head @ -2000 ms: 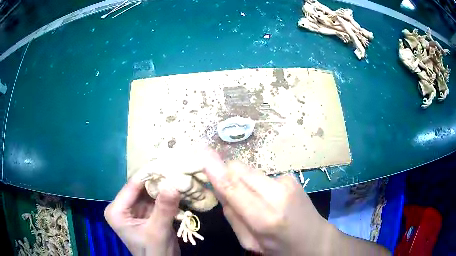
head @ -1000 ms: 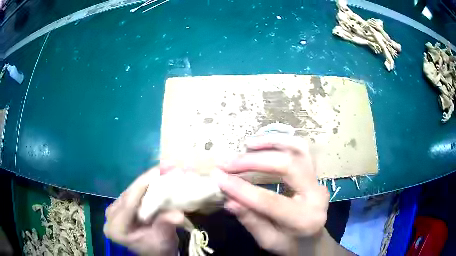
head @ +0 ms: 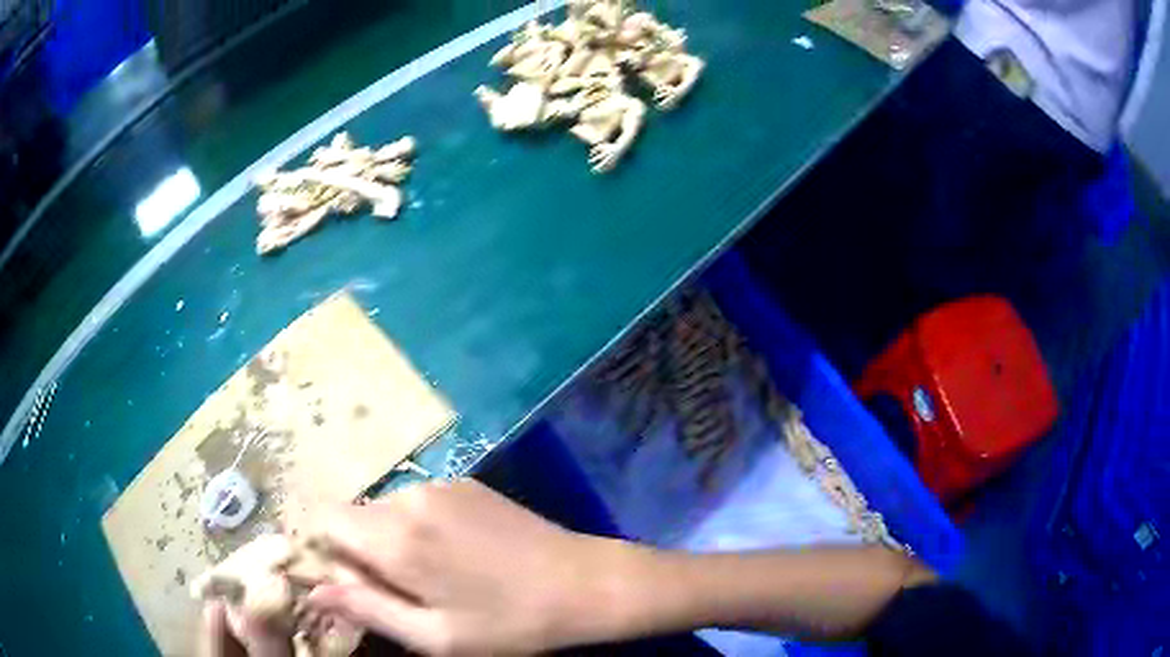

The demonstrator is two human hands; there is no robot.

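A cream moulded figure body [head: 263, 580] is at the lower left, over the near part of the stained cardboard sheet [head: 372, 385]. My left hand [head: 228, 631] holds it from below, mostly cut off by the bottom edge. My right hand [head: 430, 562] grips its right side with the fingertips; the hand is slightly blurred and hides part of it. A small white dish [head: 228, 498] stands on the cardboard beyond the figure, with a thin white stick [head: 250, 447] at its rim. I see no swab in my right fingers.
Two piles of cream parts [head: 334, 190] [head: 590, 71] lie on the green bench [head: 513, 244]. Below the edge is a blue crate [head: 821, 411] with a white sheet [head: 731, 513] and parts. A red stool-like object [head: 982, 385] stands right. A person's pale sleeve [head: 1052, 58] shows top right.
The view has swung to the right, bringing in the crate, the red object and a person. My hands and the figure now sit lower left. The dish is uncovered again.
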